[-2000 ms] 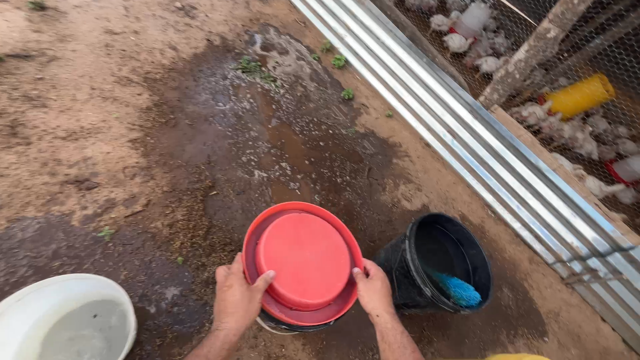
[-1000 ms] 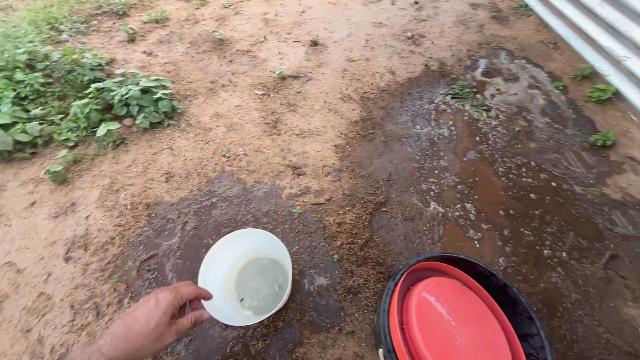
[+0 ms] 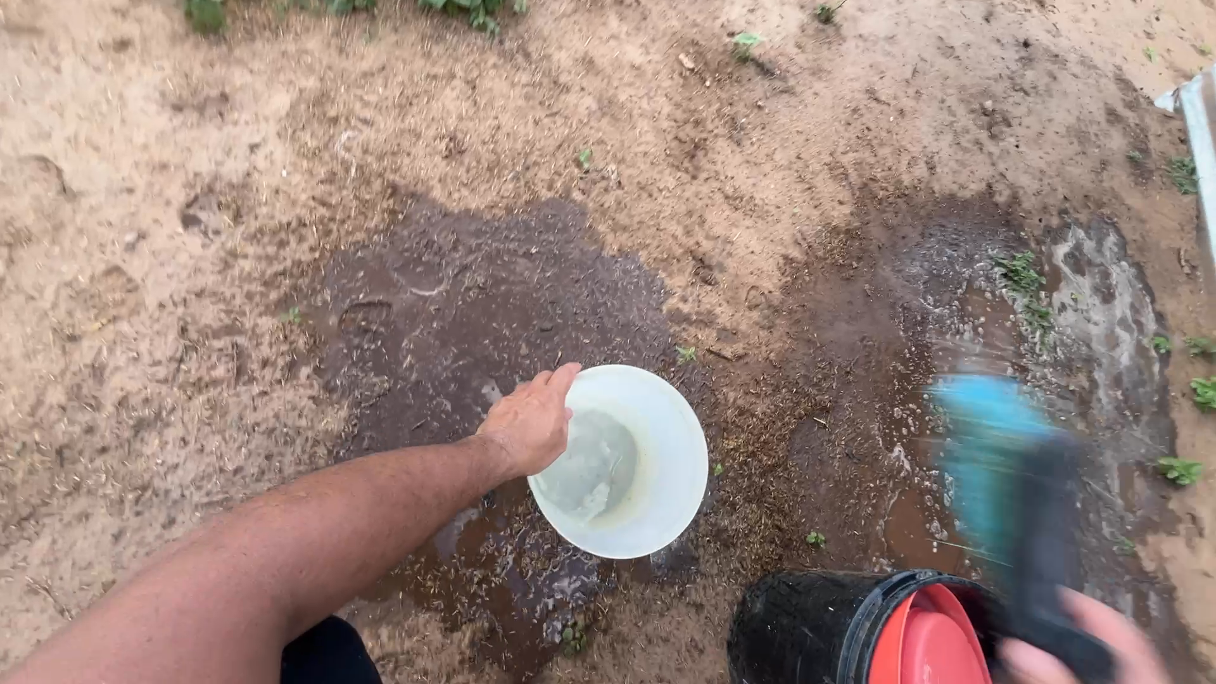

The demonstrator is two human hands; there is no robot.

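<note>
My left hand (image 3: 532,423) grips the left rim of a white plastic bucket (image 3: 665,456), which holds some cloudy water and a little foam. At the lower right my right hand (image 3: 1083,641), blurred by motion, is closed on the black handle of a brush with blue bristles (image 3: 993,446). The brush is upright, bristles up, over the wet ground. Just left of that hand stands a black bucket (image 3: 798,627), with a red plastic basin-like part (image 3: 936,636) resting tilted in its mouth. The lower parts of the black bucket and red part are cut off by the frame.
Wet, muddy ground (image 3: 494,285) surrounds the white bucket, and a foamy puddle (image 3: 1092,313) lies at the right. Green weeds (image 3: 465,9) grow at the top edge. A metal sheet's edge (image 3: 1199,142) shows at the far right.
My left hand has gone from beside the white bucket to its rim. My right hand, out of view one second ago, has come in with the brush. The view has shifted left.
</note>
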